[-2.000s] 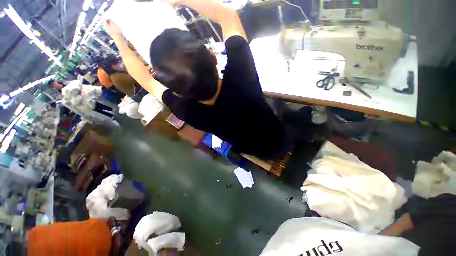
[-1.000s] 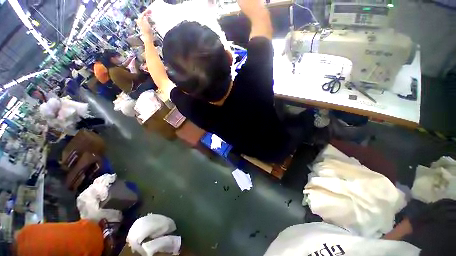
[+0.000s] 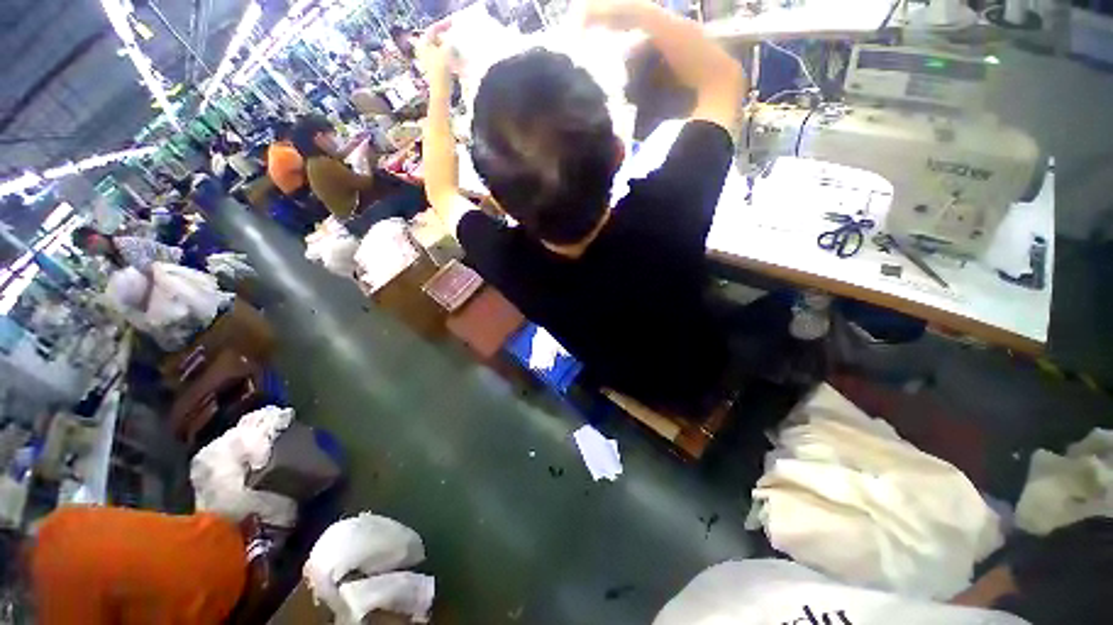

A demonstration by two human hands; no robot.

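Observation:
A heap of cream cloth (image 3: 867, 501) lies at the lower right, near the wearer's white lettered front. A small strip of bare skin, my right hand or wrist (image 3: 984, 590), shows at the end of a dark sleeve at the lower right edge. It is partly hidden and blurred, so whether it holds anything cannot be told. My left hand is not in view. The off-white brother sewing machine (image 3: 940, 171) stands on a white table (image 3: 781, 244) at the upper right. Black-handled scissors (image 3: 845, 234) and a thin dark tool (image 3: 918, 261) lie on it.
A person in black (image 3: 598, 281) sits ahead with both arms raised toward glaring white cloth. A blue box (image 3: 543, 357) and a white scrap (image 3: 598, 452) are on the green floor (image 3: 464, 488). An orange-clad back (image 3: 140, 568) and white cloth bundles (image 3: 366, 568) are at lower left.
The view has turned, so the person in black and the machine sit further right and lower. That person's raised arms have shifted and bent. The skin strip at lower right has hardly moved.

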